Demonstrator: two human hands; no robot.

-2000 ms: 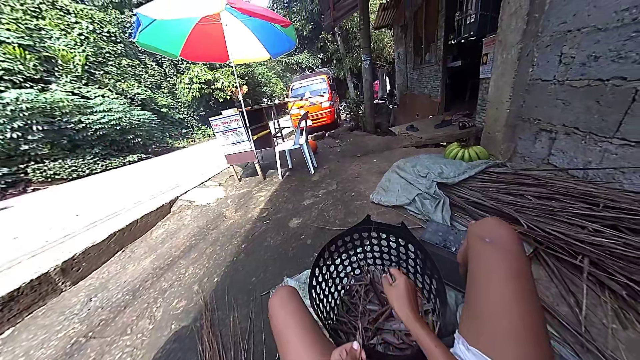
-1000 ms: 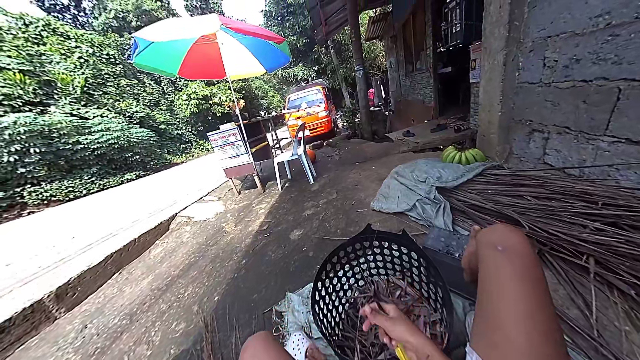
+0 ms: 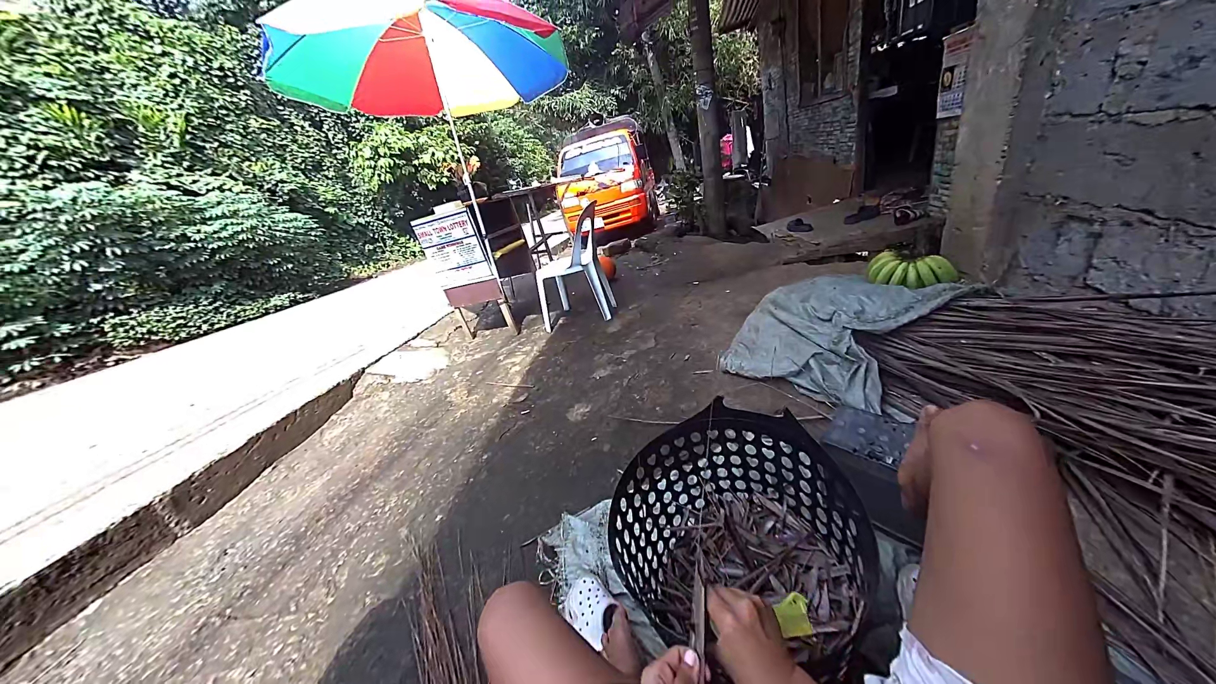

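Note:
A black perforated plastic basket [image 3: 755, 451] stands between my knees, partly filled with dry brown leaf strips [image 3: 779, 551]. My left hand [image 3: 673, 667], at the bottom edge of the view, pinches a narrow dry leaf strip [image 3: 699, 608] that stands roughly upright. My right hand [image 3: 746, 629] is close beside it over the basket, its fingers closed around something with a yellow part [image 3: 792, 615] showing at its right side. Whether a blade is there is hidden. A large pile of long dry palm fronds [image 3: 1054, 366] lies to my right.
A grey-green sack [image 3: 807, 332] and green bananas [image 3: 912, 270] lie near the block wall [image 3: 1111, 142]. A white plastic chair [image 3: 577, 269], a stand with a signboard [image 3: 454, 249], a striped umbrella [image 3: 408, 57] and an orange van [image 3: 605, 180] are ahead. Thin sticks [image 3: 437, 608] lie at lower left.
My left hand, out of view a second ago, is back at the bottom edge holding a strip. My right hand has moved lower in the basket beside it.

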